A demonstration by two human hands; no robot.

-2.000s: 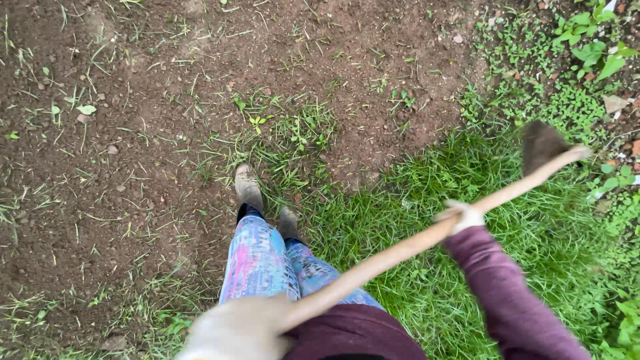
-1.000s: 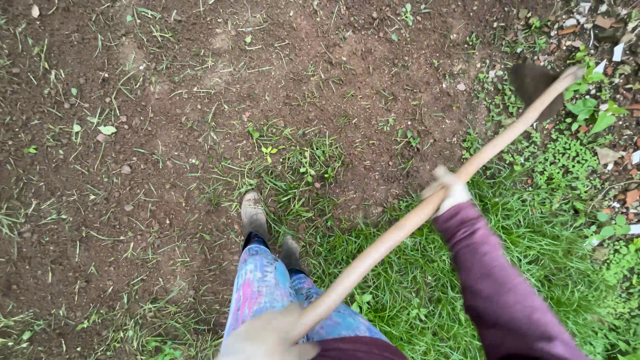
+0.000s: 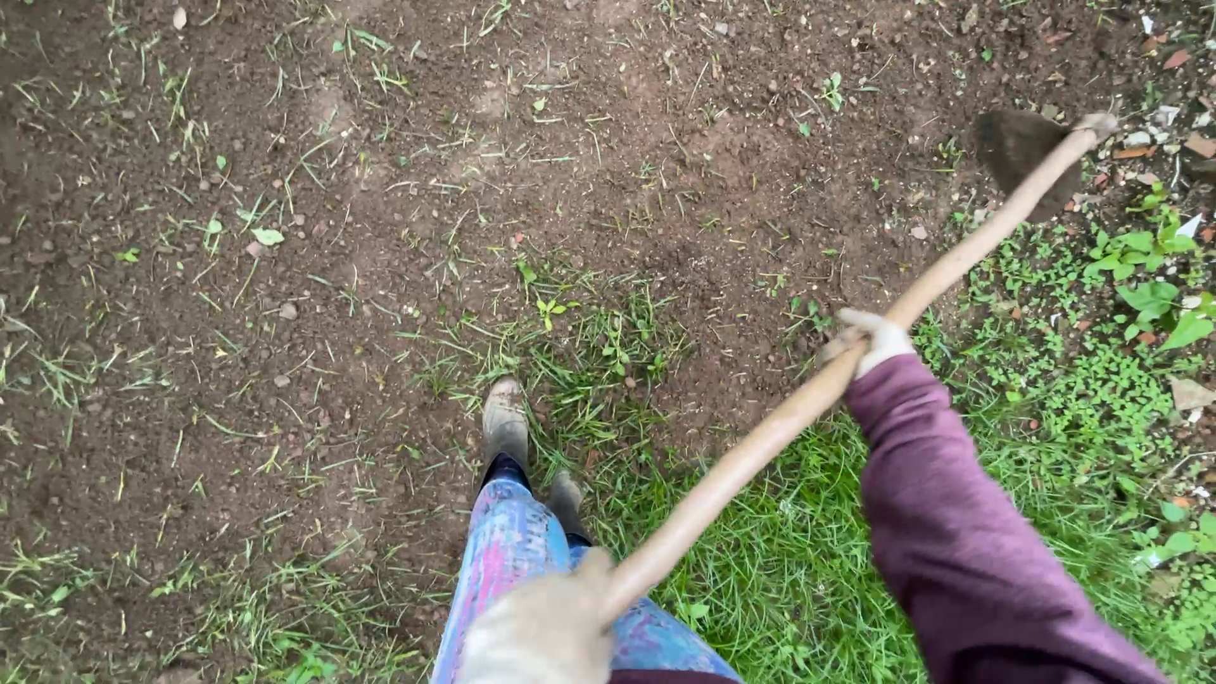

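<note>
A hoe's long wooden handle (image 3: pixel 760 454) runs from the lower middle to the upper right. Its dark, soil-stained metal blade (image 3: pixel 1021 157) is at the far end, over bare soil beside the rubble. My left hand (image 3: pixel 546 622), in a pale glove, is closed around the near end of the handle, in front of my patterned leggings. My right hand (image 3: pixel 869 342), also gloved and below a maroon sleeve, grips the handle about midway. Whether the blade touches the ground I cannot tell.
Brown soil (image 3: pixel 361 237) with scattered grass clippings spreads ahead and left. Green grass (image 3: pixel 769 560) grows at the right. A loose clump of grass (image 3: pixel 608 361) lies by my boots (image 3: pixel 505 418). Brick and stone fragments (image 3: pixel 1140 142) and leafy weeds (image 3: pixel 1149 275) line the right edge.
Both hands have kept hold of the hoe. Its blade was over the grass edge two seconds ago and is now farther forward, over bare soil. The view has shifted slightly.
</note>
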